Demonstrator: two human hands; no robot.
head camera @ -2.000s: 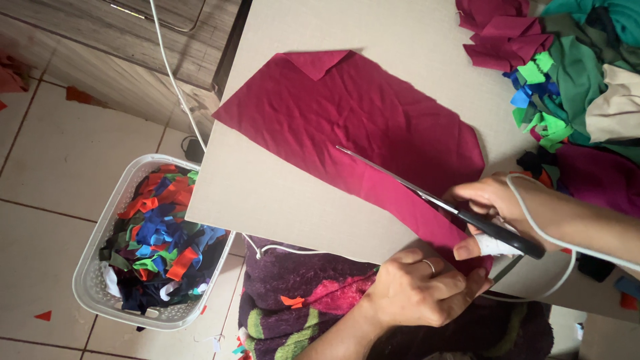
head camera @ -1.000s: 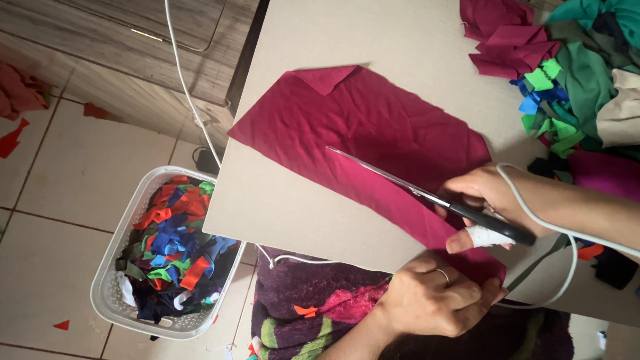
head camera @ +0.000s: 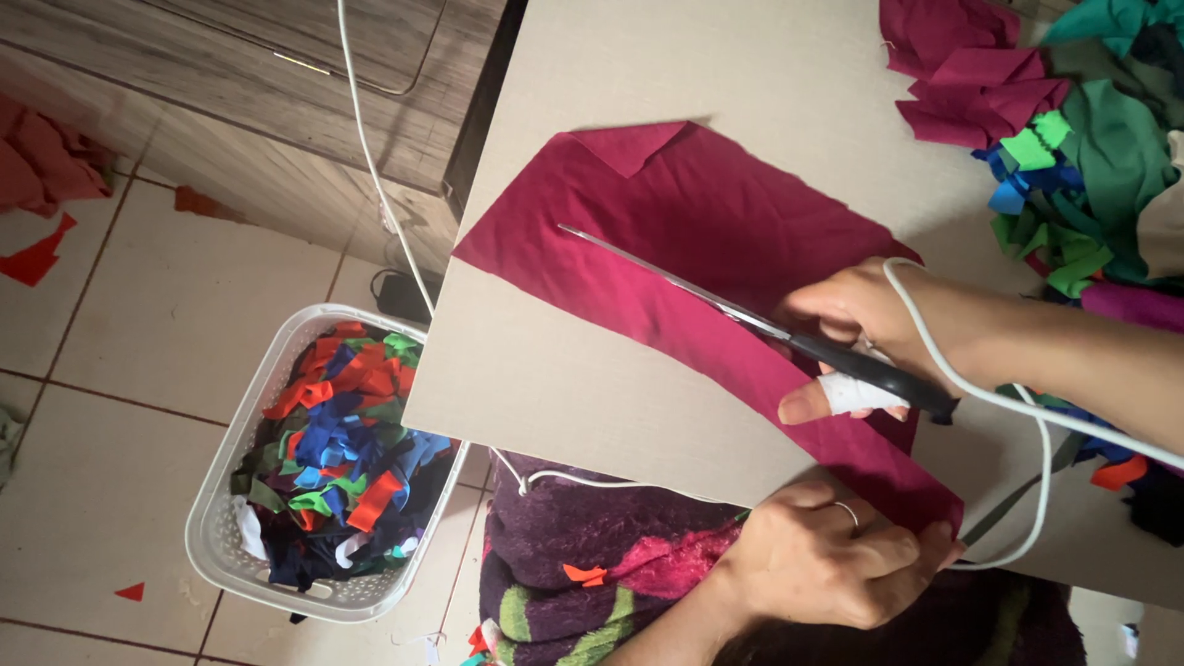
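Note:
A crumpled piece of magenta fabric (head camera: pixel 703 213) lies on the light tabletop, one corner folded over at its far edge. My right hand (head camera: pixel 856 342), with white tape around the thumb, is closed on the black handles of a pair of scissors (head camera: pixel 666 277). The long blades lie along the fabric and point up and left; they look closed. At the near table edge, my left hand (head camera: pixel 842 555), wearing a ring, grips the end of a long magenta strip (head camera: pixel 888 472). Part of the right-hand fingers is hidden behind the handles.
A white plastic basket (head camera: pixel 208 518) of colourful fabric scraps stands on the tiled floor at left. More cloth pieces (head camera: pixel 1110 139) are heaped at the table's right side. A white cable (head camera: pixel 934 342) crosses my right wrist. A patterned plush blanket (head camera: pixel 546 536) lies below the table edge.
The view has shifted somewhat, moving the basket and the fabric within the picture. My hands keep much the same hold on scissors and fabric; no other change is plain.

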